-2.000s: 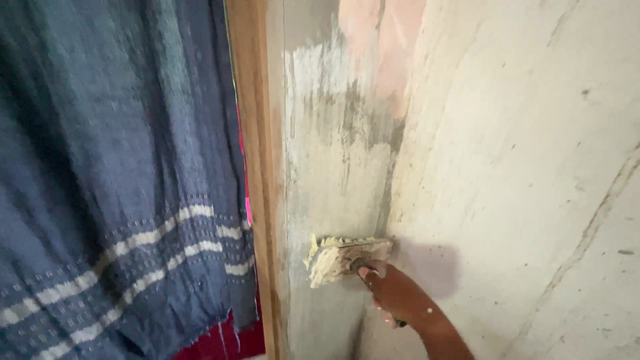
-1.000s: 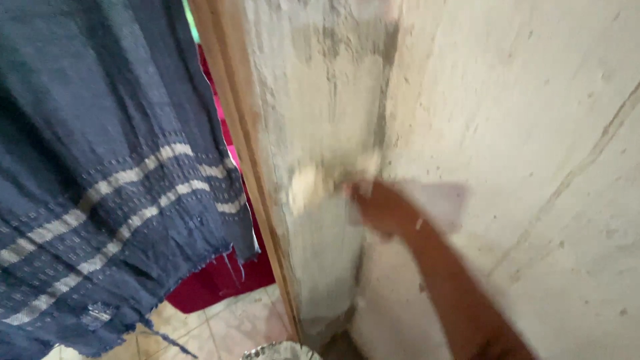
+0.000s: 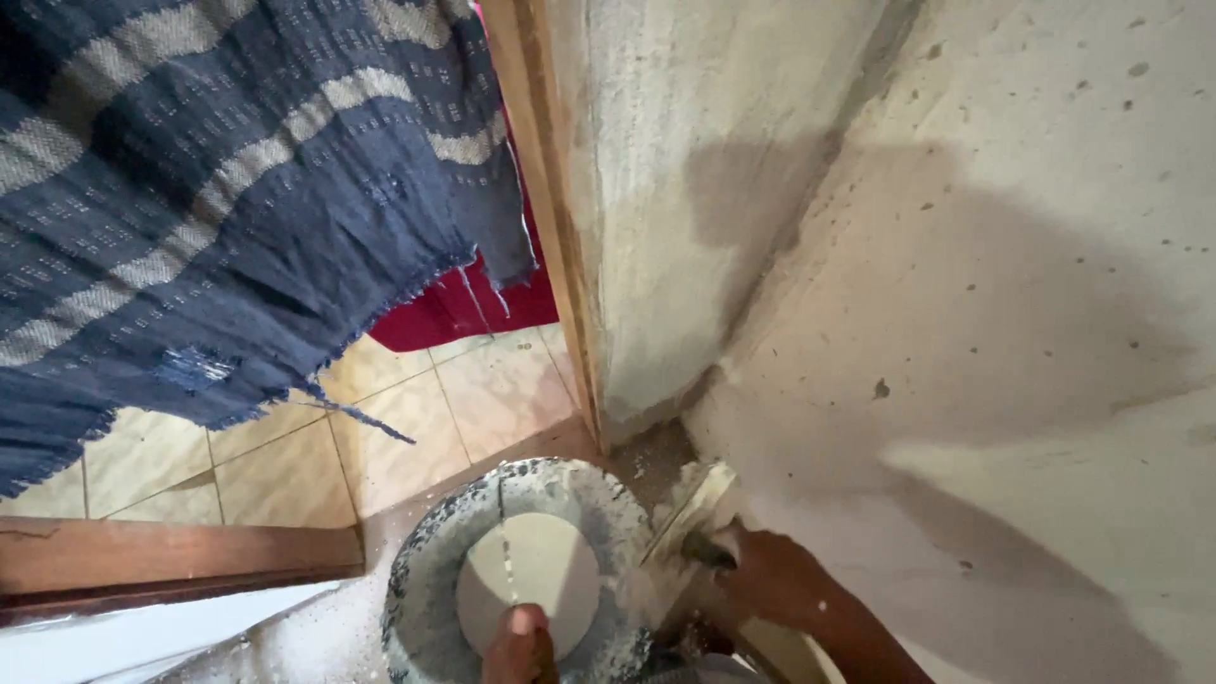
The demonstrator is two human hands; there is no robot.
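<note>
My right hand (image 3: 760, 575) grips the dark handle of a wide paint brush (image 3: 698, 508), its bristles coated in cream paint, just right of a round, paint-crusted bucket (image 3: 427, 570). Pale cream paint (image 3: 527, 560) lies in the bucket. At the bottom, my left hand (image 3: 521, 646) shows only in part, over the near side of the paint. A thin, speckled wire handle (image 3: 506, 541) runs from the far rim to its thumb; the other fingers are hidden. Behind stands a narrow wall strip (image 3: 665, 237) with streaky cream paint.
A frayed blue curtain (image 3: 237, 190) hangs at left beside a wooden door frame (image 3: 546, 190), with red fabric (image 3: 465, 304) behind it. Below are floor tiles (image 3: 399, 427) and a wooden threshold (image 3: 180, 560). A stained wall (image 3: 997, 285) rises at right.
My right hand and the brush have left the wall strip and moved down beside the bucket. My left hand has come into view. The view has tilted down.
</note>
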